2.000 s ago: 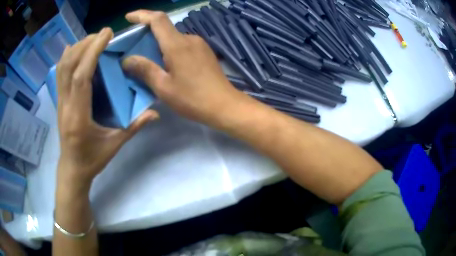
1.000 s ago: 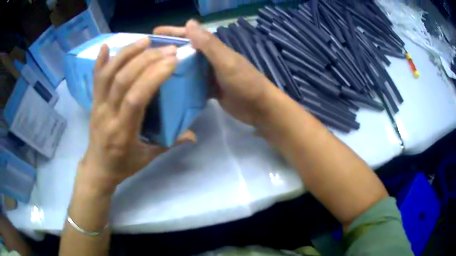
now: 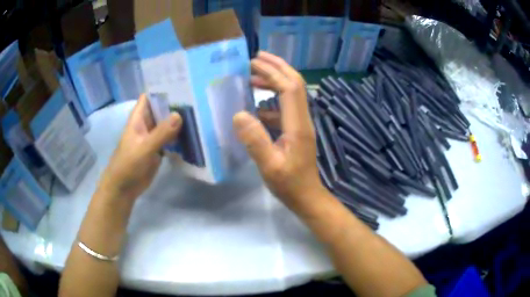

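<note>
A light blue and white retail box [image 3: 200,104] is held upright and slightly tilted above the table, its brown top flaps standing open. My left hand [image 3: 139,148] grips its lower left side, with the thumb on the printed side panel. My right hand [image 3: 285,133] is at its right side, thumb against the front panel and fingers raised around the edge. The box's bottom faces down and is hidden. Both hands are slightly blurred.
Standing open cartons [image 3: 282,43] line the back and the left [image 3: 64,145]. A pile of black tubes [image 3: 372,145] lies at right. Beyond are a small red-yellow item [image 3: 475,148] and clear plastic film [image 3: 465,69]. A blue object [image 3: 469,284] is below the table's right edge.
The box has turned from lying sideways to upright, with its open brown flaps now on top. My right hand has moved to its side. The view has tilted up, showing more cartons at the back.
</note>
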